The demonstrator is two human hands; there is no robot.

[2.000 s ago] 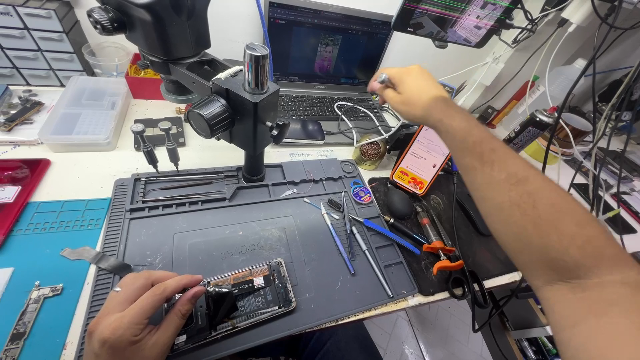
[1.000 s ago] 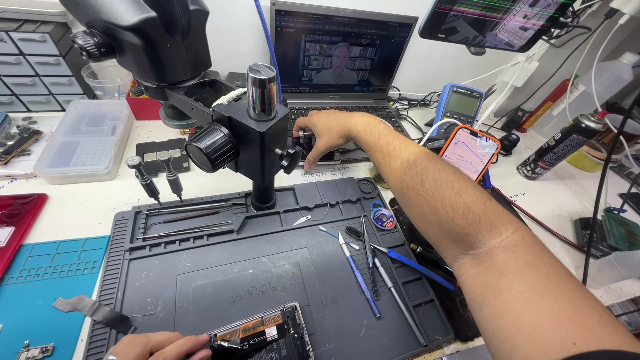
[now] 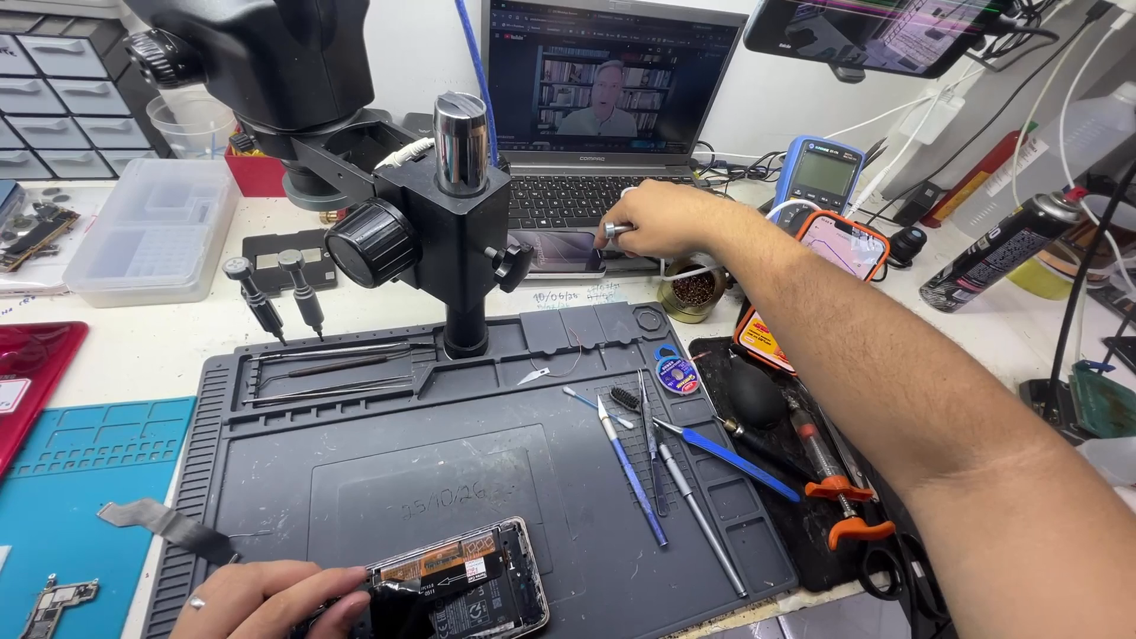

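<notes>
My left hand (image 3: 275, 603) grips the left end of an opened smartphone (image 3: 479, 581), its battery and flex cables exposed, at the near edge of the grey silicone repair mat (image 3: 382, 479). My right hand (image 3: 652, 222) reaches over the laptop (image 3: 612, 106) and holds a small metal-ended tool (image 3: 618, 230), partly hidden by the fingers. Its tip is beside a phone (image 3: 555, 252) lying on the laptop's palm rest. A blue-handled craft knife (image 3: 635, 475), blue tweezers (image 3: 737, 461) and a silver pen-shaped tool (image 3: 701, 519) lie on the mat's right side.
A microscope on a stand (image 3: 461, 222) rises behind the mat. To the right are a multimeter (image 3: 816, 173), an orange-cased phone (image 3: 843, 244), a spray can (image 3: 1003, 248), an orange-handled syringe (image 3: 834, 479) and loose cables. A clear plastic box (image 3: 151, 235) and a circuit board (image 3: 58, 608) are at left.
My right hand has moved from above the coiled-wire pot, through a place beside the microscope stand, to the laptop's palm rest. The opened phone stays in my left hand. The view has shifted.
</notes>
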